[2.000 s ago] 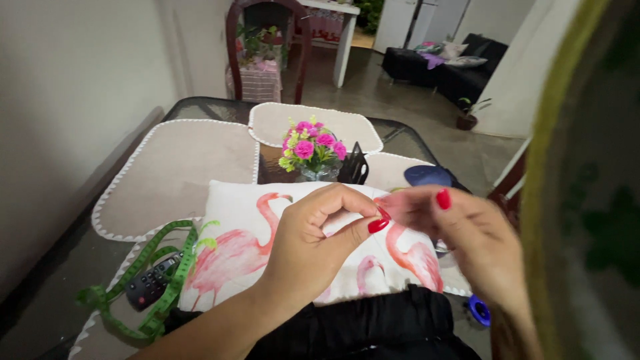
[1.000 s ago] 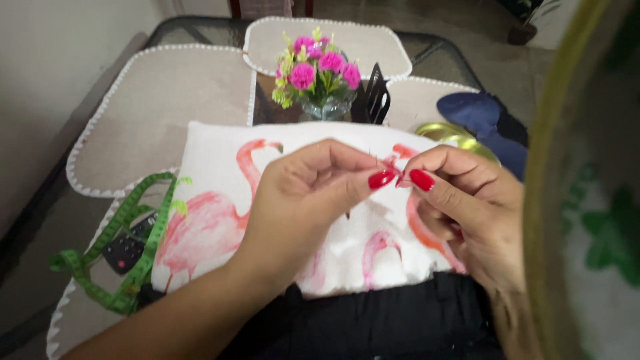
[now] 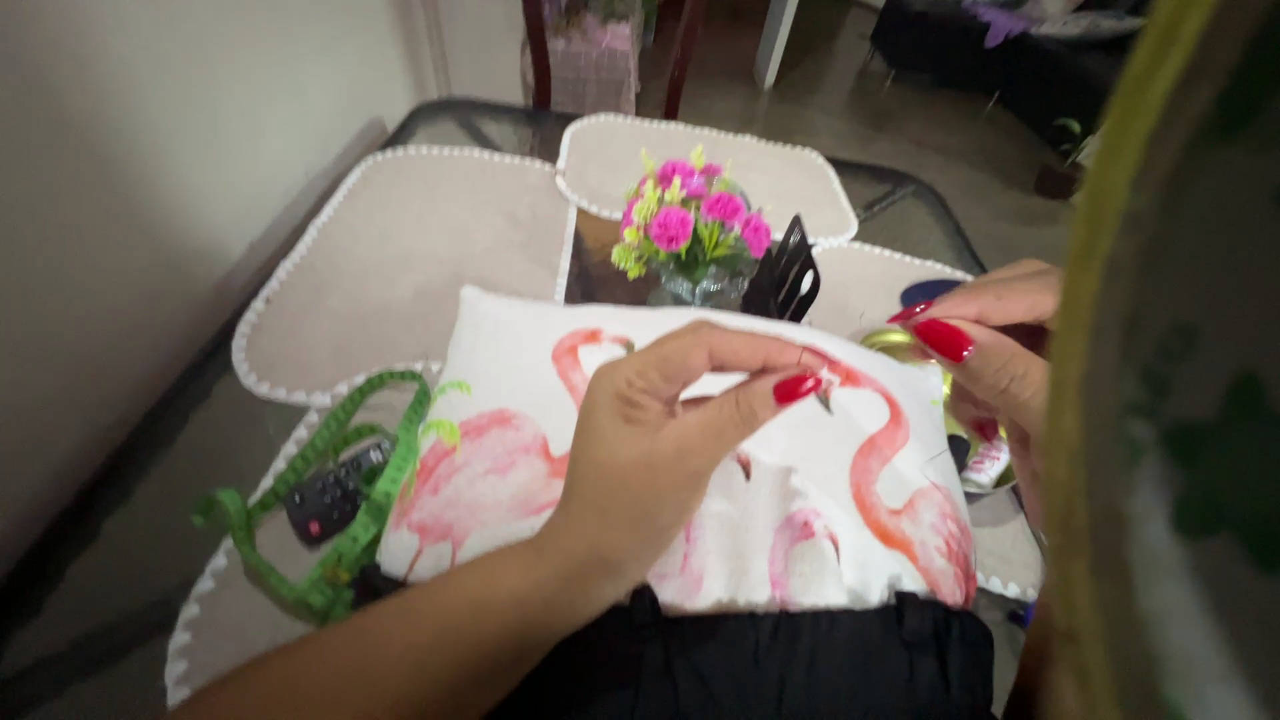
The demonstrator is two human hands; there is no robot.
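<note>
My left hand (image 3: pixel 665 430) is over the middle of a white cushion with printed flamingos (image 3: pixel 500 325), its thumb and index fingertip pinched together. Something thin, perhaps a needle or thread, shows at those fingertips, too fine to name. To the right, beside the cushion's upper right corner, my right hand (image 3: pixel 985 345) has its thumb and index finger close together; whether they hold anything is not visible. Part of that hand is hidden behind a large blurred object. Black fabric (image 3: pixel 780 660) lies along the cushion's near edge.
A green tape measure (image 3: pixel 400 450) loops around a black remote control (image 3: pixel 335 490) at left. Pink flowers in a glass vase (image 3: pixel 700 285) and a black holder (image 3: pixel 790 275) stand behind the cushion. An open round tin (image 3: pixel 895 345) is at right. A large blurred object (image 3: pixel 1180 400) blocks the right side.
My right hand has moved away to the right from my left hand; one second ago their fingertips met over the cushion. My left hand keeps its pinch.
</note>
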